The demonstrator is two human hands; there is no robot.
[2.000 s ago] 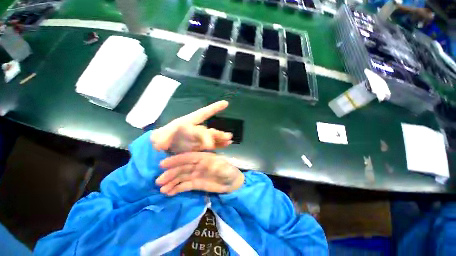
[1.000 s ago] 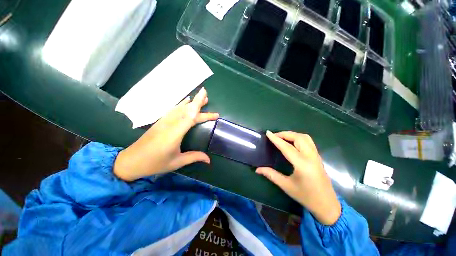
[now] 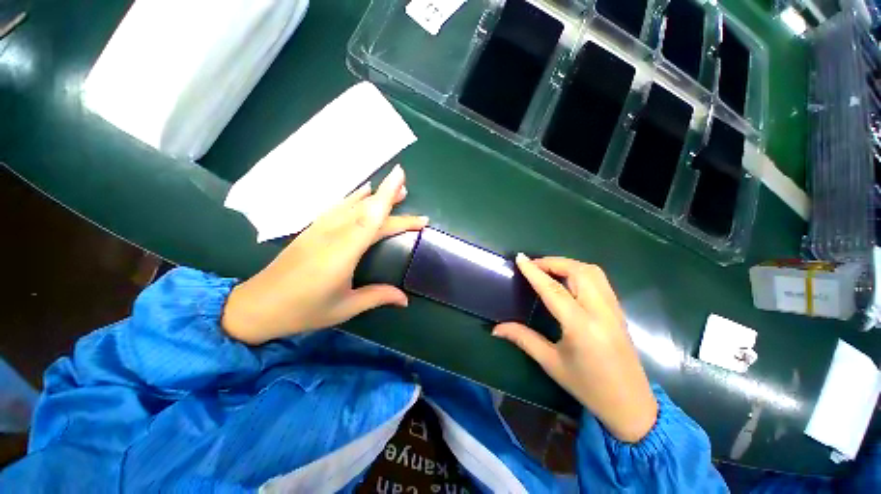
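Observation:
A glossy black phone screen [image 3: 468, 277] lies low over the front of the bench, with a bright light streak on its upper part. My left hand [image 3: 324, 265] has thumb and index fingertip at the screen's left corners. My right hand [image 3: 589, 338] has its thumb and fingertips at the screen's right end and covers part of it. I cannot tell whether the screen touches the bench. A flat white sheet [image 3: 324, 164] lies just behind my left hand, partly under its fingers.
A clear blister tray [image 3: 406, 58] with several black screens stands behind, a white card in one pocket. A thick white stack [image 3: 188, 72] is at back left. Stacked clear trays [image 3: 838, 145], a pale labelled item [image 3: 802, 289], a white card [image 3: 726, 342] and paper [image 3: 846, 400] are at right.
My hands were crossed in front of my body; they have moved apart and taken the screen's two ends. In the last second only the screen's reflection has shifted upward, its tilt changing slightly.

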